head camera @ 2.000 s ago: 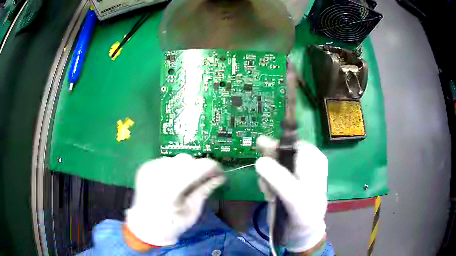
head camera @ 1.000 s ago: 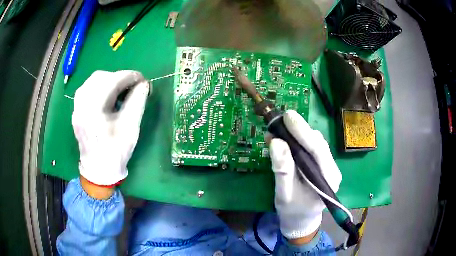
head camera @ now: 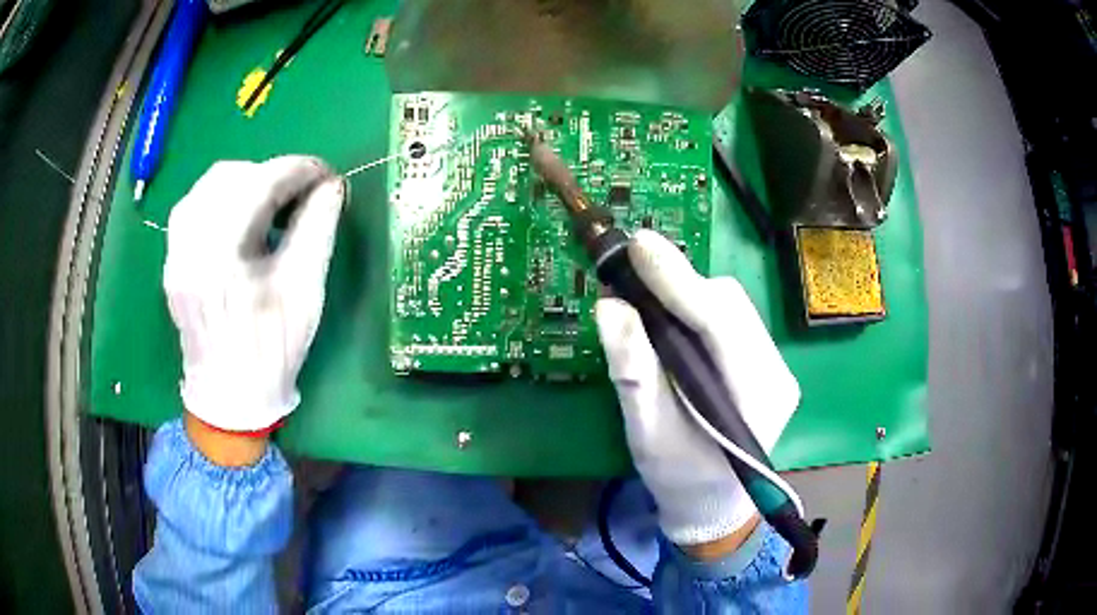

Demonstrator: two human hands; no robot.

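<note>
The green circuit board (head camera: 463, 258) lies on the green mat with rows of silvery pads and small chips facing up. My left hand (head camera: 247, 288), in a white glove, pinches thin solder wire (head camera: 375, 163) left of the board; the wire reaches over the board's upper left part. My right hand (head camera: 698, 402), in a white glove, holds the black soldering iron (head camera: 656, 315) like a pen. Its tip points at the upper middle of the board; whether it touches cannot be told.
The translucent fume hood (head camera: 565, 48) stands over the board's top edge. At right are the fan (head camera: 836, 39), dark iron stand (head camera: 818, 156) and yellow sponge (head camera: 841, 272). At upper left are a blue stick (head camera: 166, 96) and a black tool with a yellow part (head camera: 289, 60).
From two seconds ago, my left hand has moved left and up with the wire, and the iron has swung over the board. In the last second both hands have stayed nearly in place; the view has shifted slightly.
</note>
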